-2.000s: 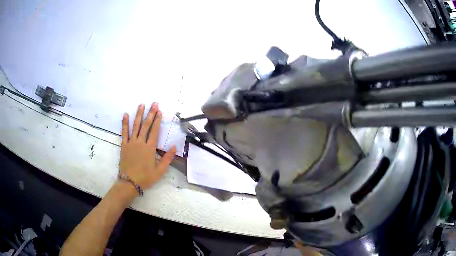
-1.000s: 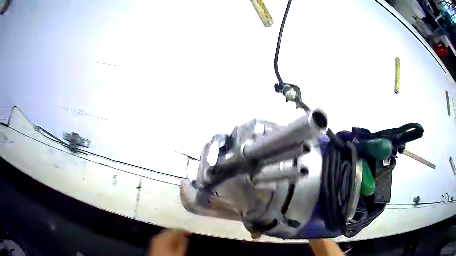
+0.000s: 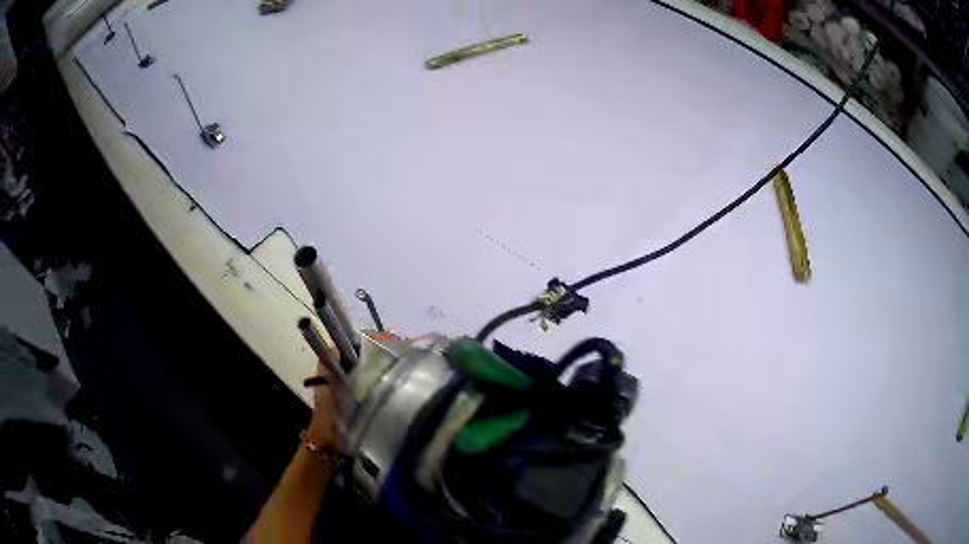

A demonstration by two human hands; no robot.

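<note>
The straight-knife cutting machine point(image 3: 409, 398) stands at the lower middle, at the near edge of the lay, with its metal tubes at its left and green parts on top. My left hand point(image 3: 325, 402) is at the machine's left side, below the tubes. Its fingers are mostly hidden behind the machine, so its grip cannot be told. My right hand is not in view. The paper marker point(image 3: 638, 351) covers the lay. The power cable point(image 3: 691, 234) runs from the machine over the paper to the upper right, with a wrapped lump near the machine.
Yellowish bars point(image 3: 476, 51) lie on the paper. Cloth clamps point(image 3: 213, 135) sit along the left edge, and another clamp point(image 3: 799, 528) is at the lower right beside a wooden strip point(image 3: 901, 519). Pale scraps point(image 3: 64, 457) lie on the dark floor at left. Stocked shelves stand at upper right.
The view has turned, showing more of the table's left end and clamps. My left hand, at the bottom edge a second ago, is now beside the machine. The other hand has left view.
</note>
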